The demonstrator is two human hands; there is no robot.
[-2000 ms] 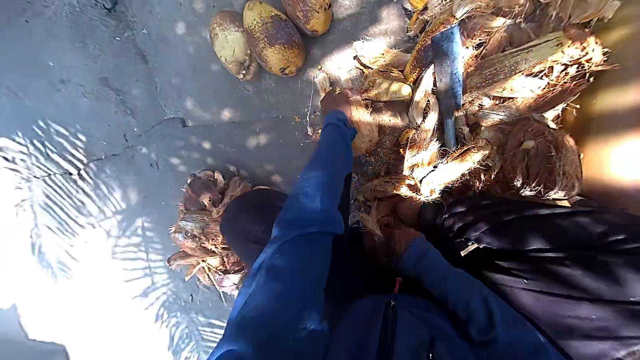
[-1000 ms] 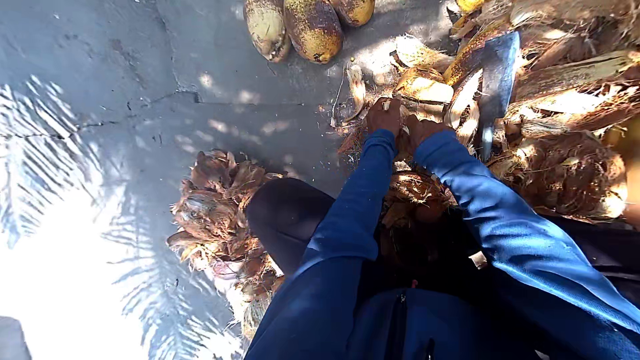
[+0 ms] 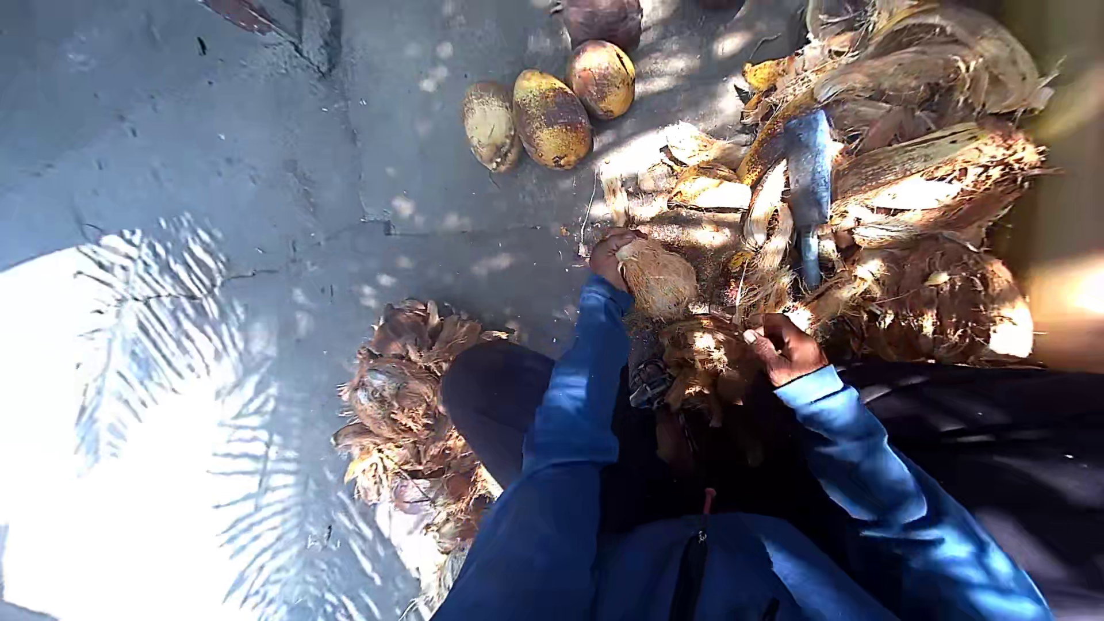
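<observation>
My left hand (image 3: 614, 257) grips a husked, fibrous coconut (image 3: 660, 280) above the husk scraps between my legs. To its right, my right hand (image 3: 783, 347) is bent with thumb and fingertips close together, beside loose husk fibre; whether it pinches a strand cannot be told. A cleaver-like metal blade (image 3: 809, 168) lies on the husk pile beyond my right hand, its narrow end toward me. Several whole unhusked coconuts (image 3: 552, 121) rest on the concrete ahead of my left hand.
A large pile of split coconut husks (image 3: 931, 181) spreads ahead and to the right. Another heap of husks (image 3: 401, 397) lies left of my left knee. The grey concrete floor (image 3: 302, 190) has a crack and palm-leaf shadows.
My hands, together a second ago, are now apart, the right one farther right and nearer my body. The husked coconut now shows plainly in my left hand.
</observation>
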